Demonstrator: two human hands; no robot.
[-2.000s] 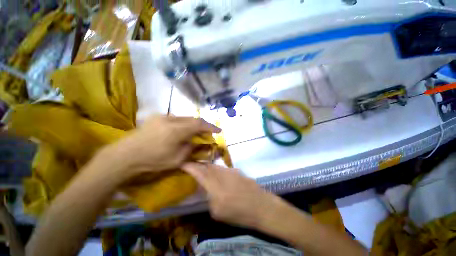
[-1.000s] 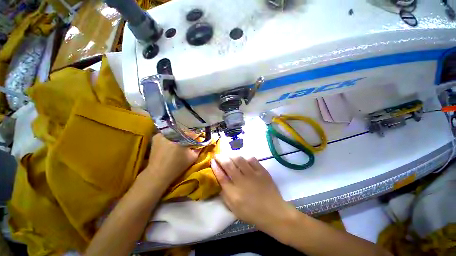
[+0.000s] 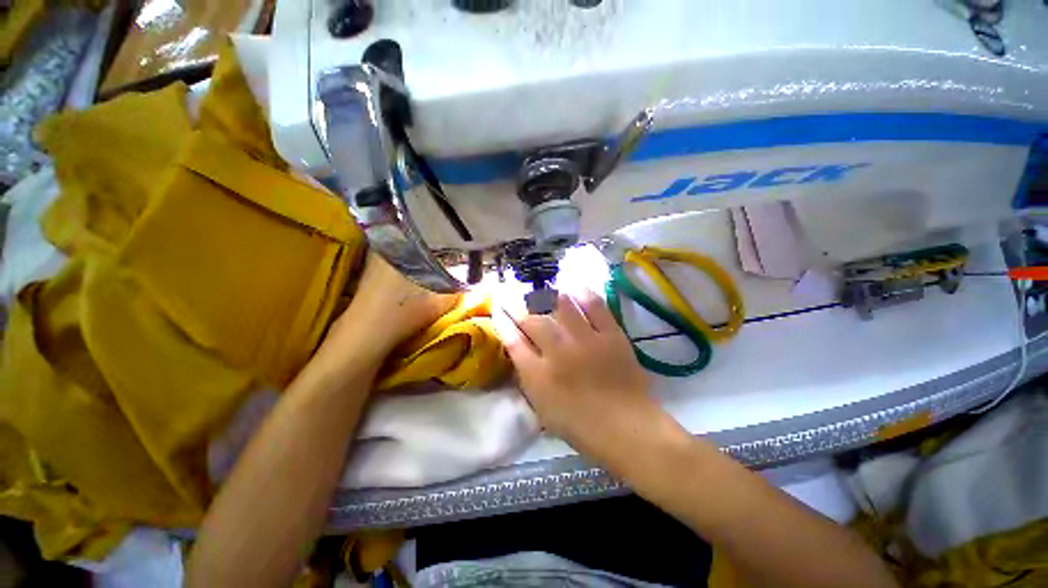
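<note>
The mustard-yellow garment fabric (image 3: 218, 264) lies bunched left of the white sewing machine head (image 3: 736, 69), with a folded part running to the needle area. Off-white cloth (image 3: 442, 436) lies under it at the table edge. My left hand (image 3: 397, 304) lies on the yellow fabric beside the needle area, its fingertips partly hidden behind the curved metal guard (image 3: 385, 184). My right hand (image 3: 580, 368) presses with spread fingers on the fabric's right edge, just below the presser foot area (image 3: 538, 281). Bright lamp glare hides the needle point.
Scissors with yellow and green handles (image 3: 678, 310) lie right of my right hand. Pale pink pieces (image 3: 772, 244) and a small metal device (image 3: 902, 279) lie farther right. The ruler-marked table edge (image 3: 736, 457) runs along the front. Grey cloth (image 3: 977, 482) is at the lower right.
The hands have moved from the gathered fabric at the left to the needle area, the left hand now behind the guard. The off-white cloth has come into view. The camera view has shifted closer.
</note>
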